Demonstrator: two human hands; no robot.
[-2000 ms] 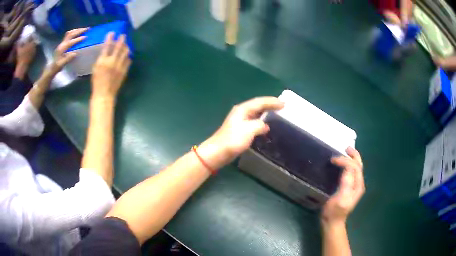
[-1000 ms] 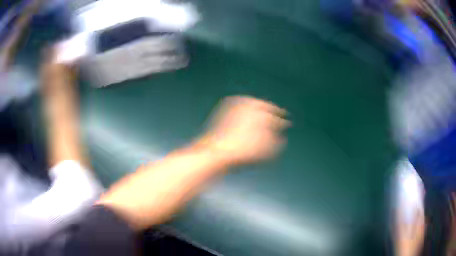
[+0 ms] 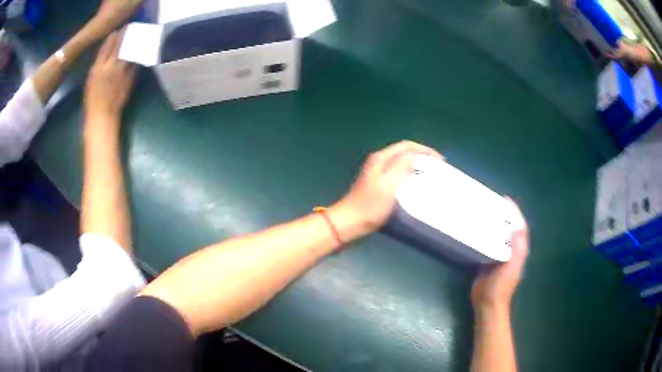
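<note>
An oblong unit (image 3: 457, 207) with a bright white top, small marks at both ends and dark sides is between my two hands over the green table. My left hand (image 3: 388, 182), with an orange cord at the wrist, grips its left end. My right hand (image 3: 508, 265) grips its right end. Whether its underside touches the table cannot be told. An open white carton (image 3: 232, 75) with side flaps out and a dark interior stands at the upper left, beside a neighbour's hands.
The dark green table (image 3: 327, 109) spans the view. A neighbour's arm (image 3: 105, 160) in a white sleeve rests at left. Stacked blue-and-white cartons (image 3: 617, 200) stand along the right edge. Another person's hand (image 3: 633, 52) is at the upper right by a blue carton.
The black-faced carton that was between my hands is gone from there. An open carton stands at the upper left. My hands now hold the white-topped unit.
</note>
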